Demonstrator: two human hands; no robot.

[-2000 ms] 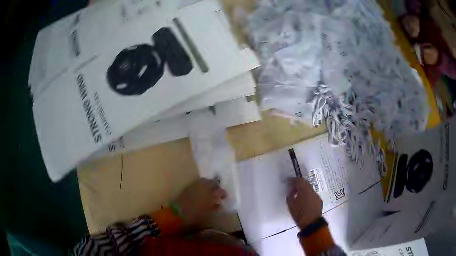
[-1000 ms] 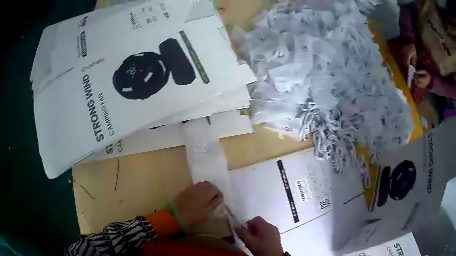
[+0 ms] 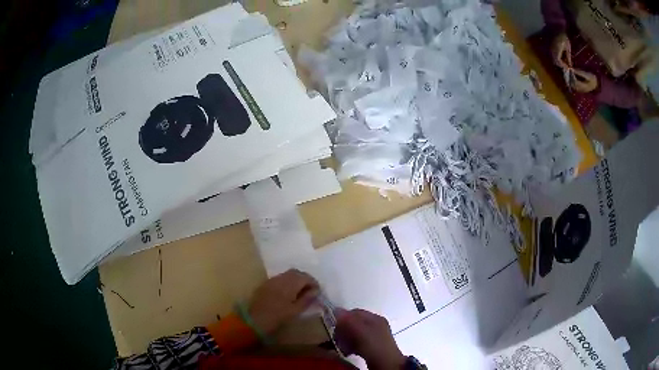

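Note:
My left hand [image 3: 285, 302] holds a small plastic bag [image 3: 324, 309] by its upper part, above the near edge of the table. My right hand [image 3: 365, 334] is closed at the same bag, on its right side; a thin whitish strip, perhaps a cable, shows between the hands, too small to tell. A stack of frosted empty bags [image 3: 280, 233] lies just beyond my left hand. Loose white coiled cables [image 3: 466, 191] lie at the near edge of a large heap of bagged cables [image 3: 451, 94]. A flat white carton [image 3: 368, 264] lies beyond my right hand.
Flat colour boxes [image 3: 79, 177] are stacked at the left. An erected colour box [image 3: 578, 242] stands at the right, with another printed box [image 3: 571, 347] near it. A person's hands [image 3: 569, 65] show at the upper right.
My right hand has come from the flat carton to the left, beside my left hand. My left hand has taken hold of a small bag. The view has shifted a little.

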